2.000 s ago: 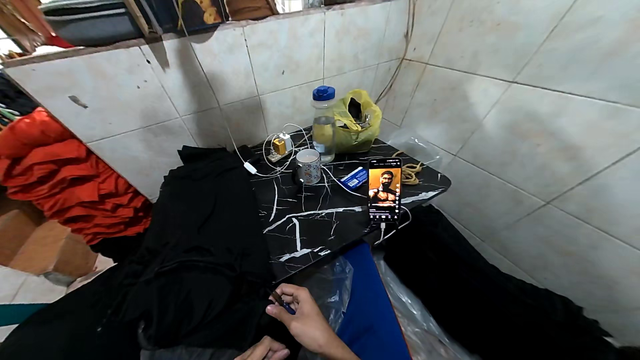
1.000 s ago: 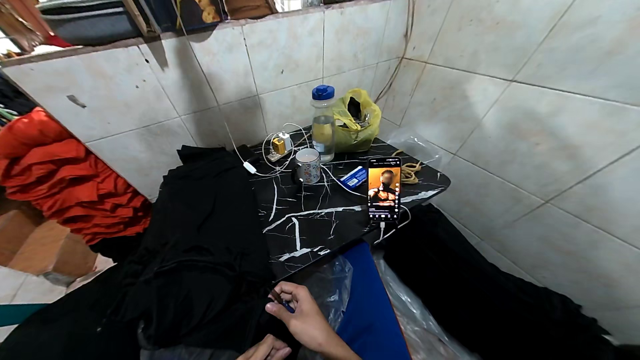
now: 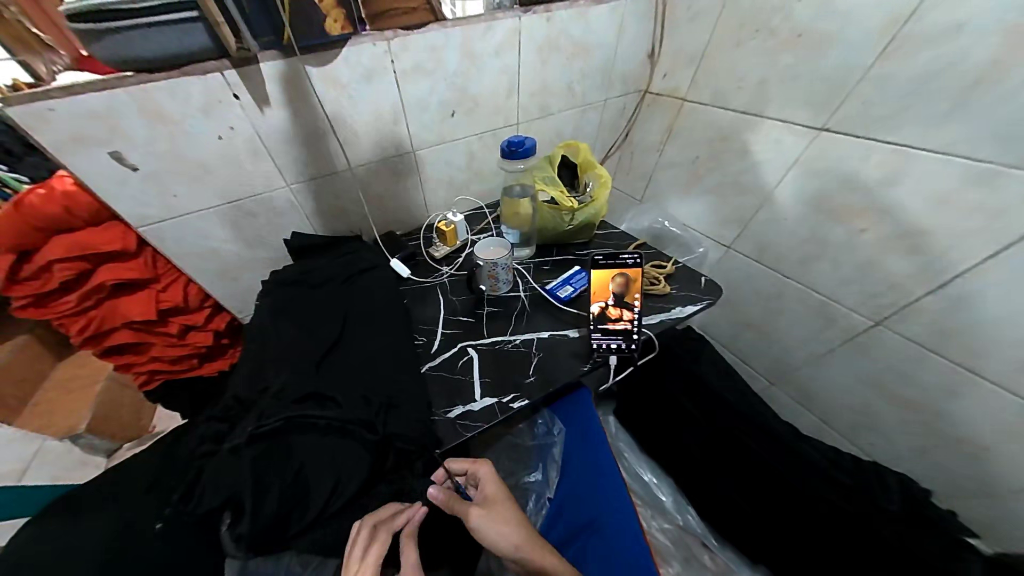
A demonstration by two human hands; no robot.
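My right hand (image 3: 488, 508) is closed on a small, thin dark tool (image 3: 454, 480) with a blue part, its tip pointing up and left; its exact kind cannot be told. Beside it on the left, my left hand (image 3: 382, 538) has thumb and fingertips together at the black fabric (image 3: 336, 424); whether it pinches the cloth is hard to see, black on black. The fabric lies in a large pile over the left side of a black marble-patterned table (image 3: 512, 352) and down toward me. A blue cloth (image 3: 588, 480) and clear plastic lie right of my right hand.
On the table stand a patterned mug (image 3: 493, 268), a water bottle (image 3: 518, 200), a yellow plastic bag (image 3: 572, 200) and a lit phone (image 3: 615, 304) on a white cable. Chargers (image 3: 448, 232) sit near the wall. Red fabric (image 3: 104, 280) is stacked at left, more black fabric (image 3: 744, 448) at right.
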